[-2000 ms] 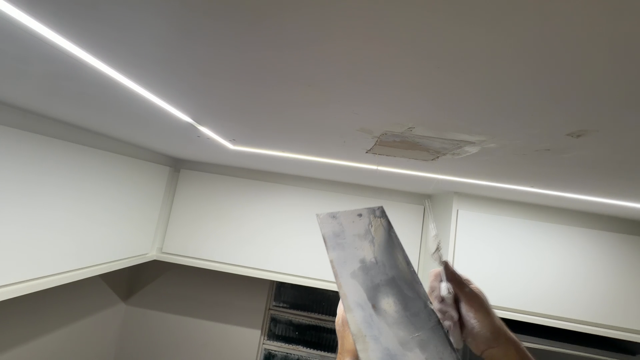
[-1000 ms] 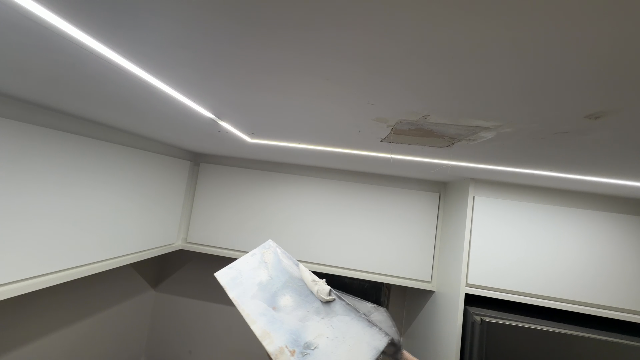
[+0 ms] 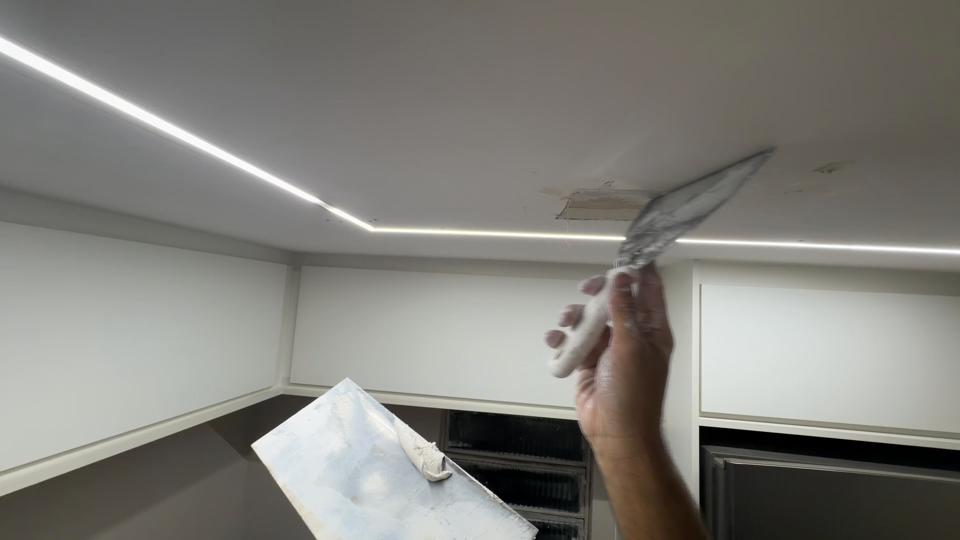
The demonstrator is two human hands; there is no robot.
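My right hand [image 3: 622,337], dusted with white, is raised and closed around the pale handle of a putty knife [image 3: 694,202]. The knife's wide, smeared blade points up and right, blurred, near the ceiling; whether it touches cannot be told. Behind and left of the blade lies a rough rectangular patch [image 3: 600,204] in the ceiling. Lower down, a flat rectangular board [image 3: 360,457] with pale smears is tilted, and a lump of white filler [image 3: 424,452] clings to its upper right edge. My left hand is out of view.
An LED light strip [image 3: 495,234] runs along the ceiling and bends at the left. White wall cabinets [image 3: 435,337] line the walls below it. A louvred window [image 3: 517,437] sits behind the board, and a dark appliance [image 3: 832,495] stands at lower right. A small blemish [image 3: 829,168] marks the ceiling.
My right hand has risen from the board towards the ceiling with the putty knife. The filler lump shows along the board's edge. Fingers seen behind the board two seconds ago are out of view.
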